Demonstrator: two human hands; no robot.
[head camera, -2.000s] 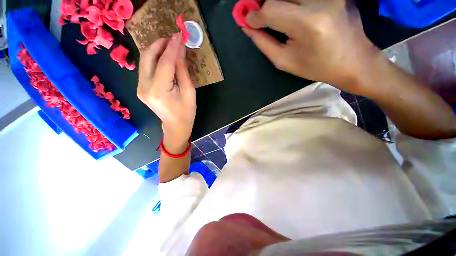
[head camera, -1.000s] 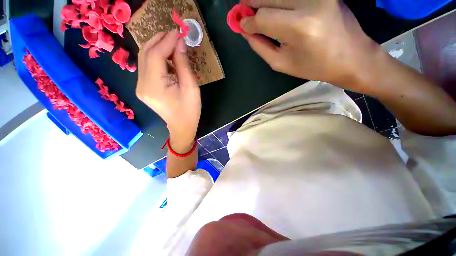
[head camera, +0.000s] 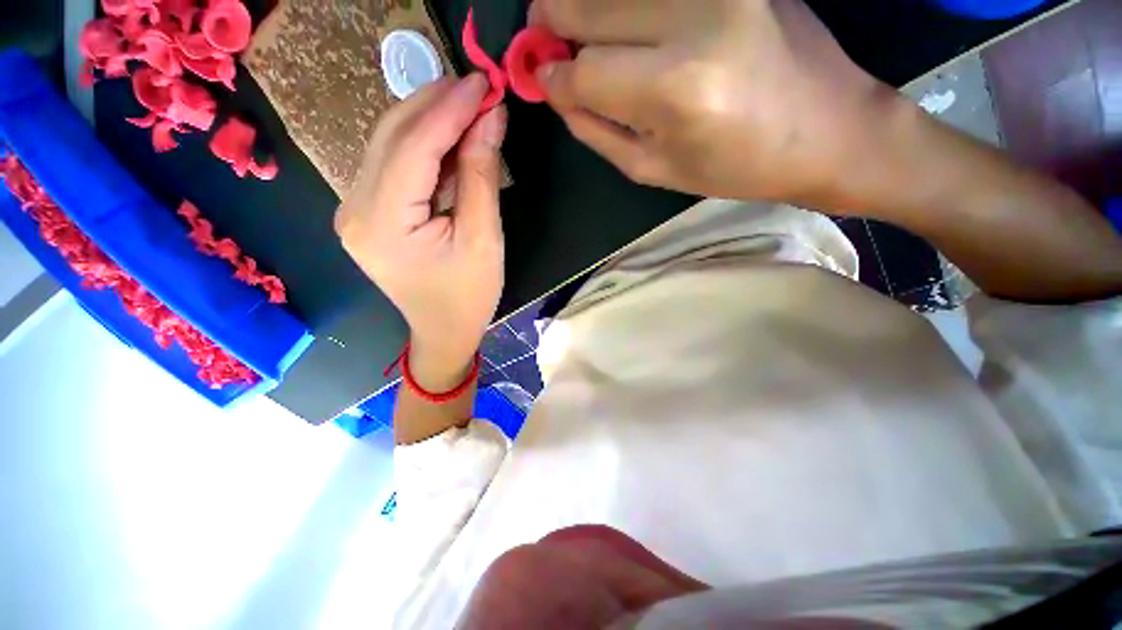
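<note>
My left hand, with a red cord bracelet, pinches a small curved red piece between thumb and fingertips; its pointed end sticks up. My right hand holds a hollow round red part by its edge, its opening showing. The curved piece and the round part are side by side; I cannot tell whether they touch. The white round glue dish sits on the brown spotted cardboard pad, just left of the curved piece. My left hand covers part of the pad.
A heap of red assemblies lies on the dark table at upper left. A loose row of small red pieces lies beside the left blue bin, which holds many red pieces. A blue bin edge shows at upper right.
My left hand has taken the curved piece from the glue dish rightward to beside the round part. My right hand has moved slightly left in the picture. The view has shifted, moving the table items left.
</note>
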